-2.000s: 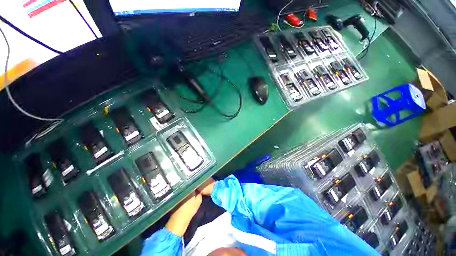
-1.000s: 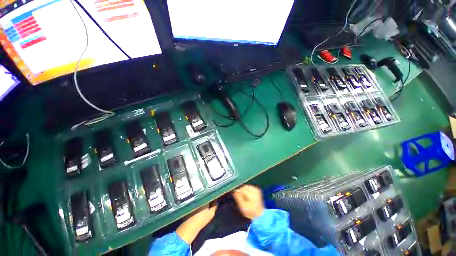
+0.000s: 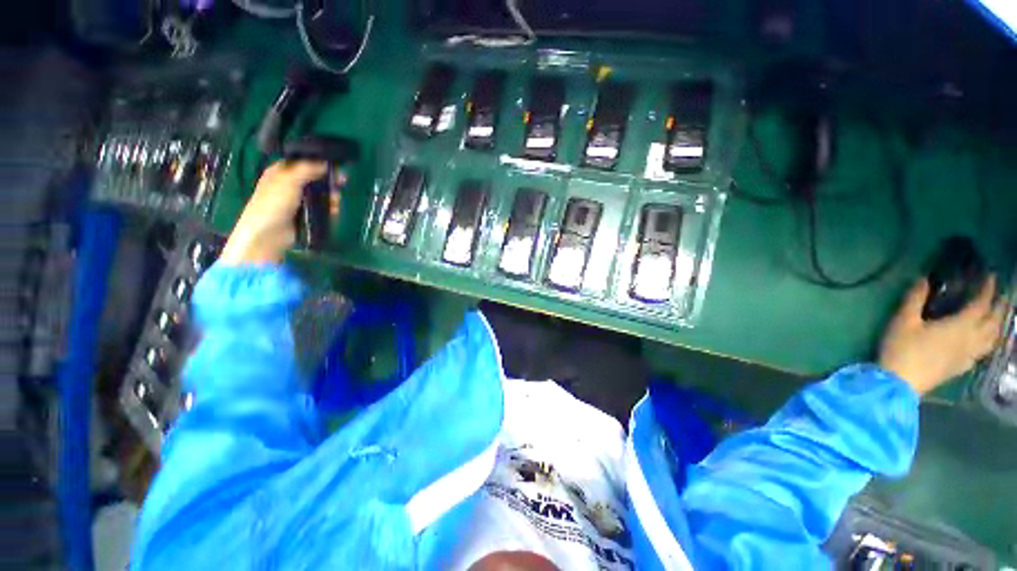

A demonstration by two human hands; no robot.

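Observation:
My left hand (image 3: 279,203) is closed around the grip of a black barcode scanner (image 3: 317,154) at the left, beside the tray's left edge. My right hand (image 3: 942,337) rests on a black computer mouse (image 3: 955,276) at the far right of the bench. A clear blister tray (image 3: 683,312) lies flat between my hands, with two rows of black electronic units (image 3: 657,252) in its pockets. White labels show on the lower part of the units. The fingers on the scanner's grip are partly hidden and blurred.
Another black scanner (image 3: 288,106) lies behind my left hand. A second tray with units (image 3: 206,167) is at the far left. Black cables (image 3: 820,251) loop on the green bench (image 3: 769,335). Stacked trays (image 3: 892,535) show at the lower right. A blue stool (image 3: 379,346) is below the bench.
The view has swung left. My hands have moved from the bench's front edge to far apart. The left has taken hold of a scanner and the right is on the mouse.

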